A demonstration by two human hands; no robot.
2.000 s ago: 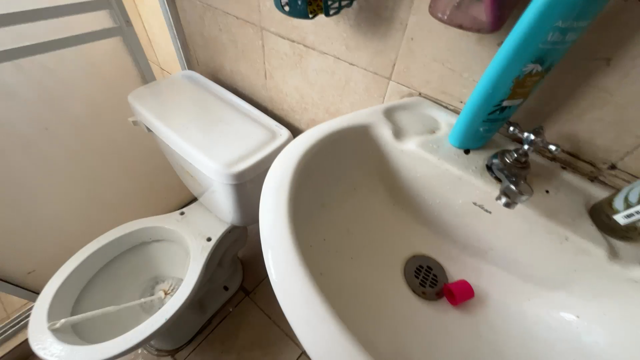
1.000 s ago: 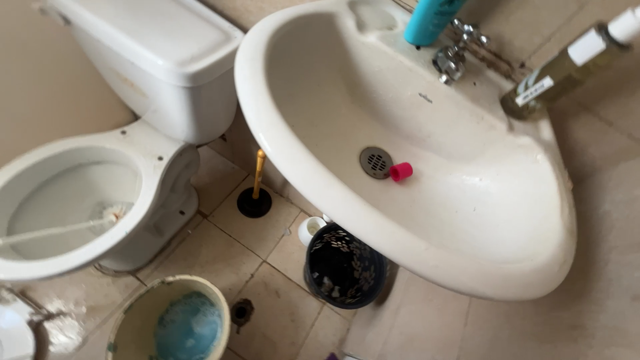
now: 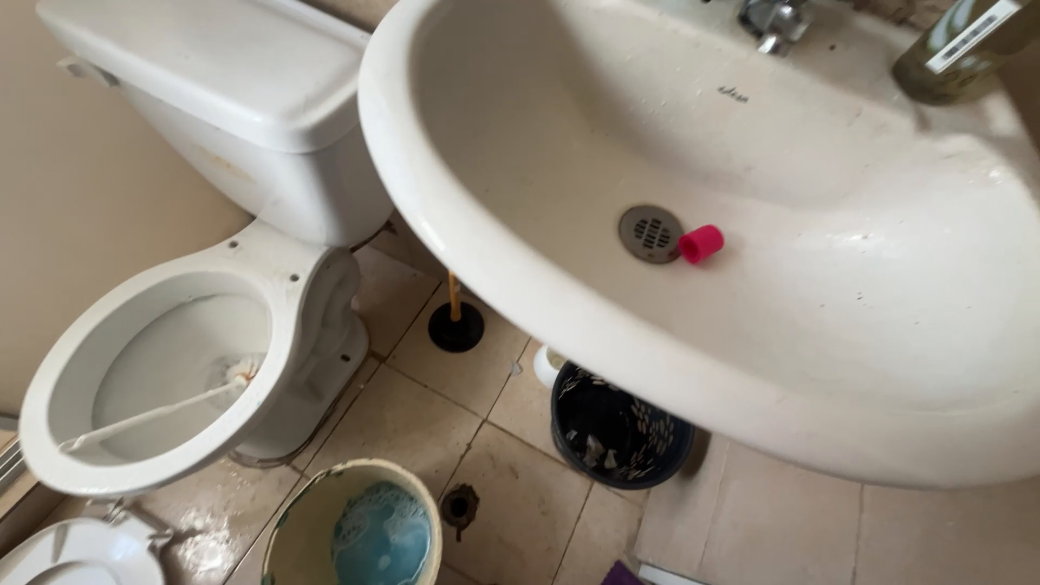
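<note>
Neither of my hands is in view. In the white ceramic washbasin (image 3: 520, 317), a small pink plastic cap (image 3: 701, 244) lies on its side against the round metal drain grate (image 3: 650, 234). A chrome faucet (image 3: 776, 24) stands at the basin's back edge, and a bottle of dark greenish liquid (image 3: 942, 61) rests at the right rear corner. To the left is a white toilet (image 3: 183, 268) without a seat on its rim; a white-handled toilet brush (image 3: 154, 418) leans inside the bowl, its head in the water.
A cream bucket (image 3: 435, 520) of foamy bluish water stands on the tiled floor beside an uncovered floor drain (image 3: 460, 505). Under the basin are a plunger (image 3: 456, 327) and a black wastebasket (image 3: 561, 422) with litter. A white toilet seat (image 3: 81, 552) lies at lower left, near wet tiles.
The view has swung downward, bringing the floor, bucket, plunger and wastebasket into sight. The pink cap stays beside the drain and the brush stays in the bowl.
</note>
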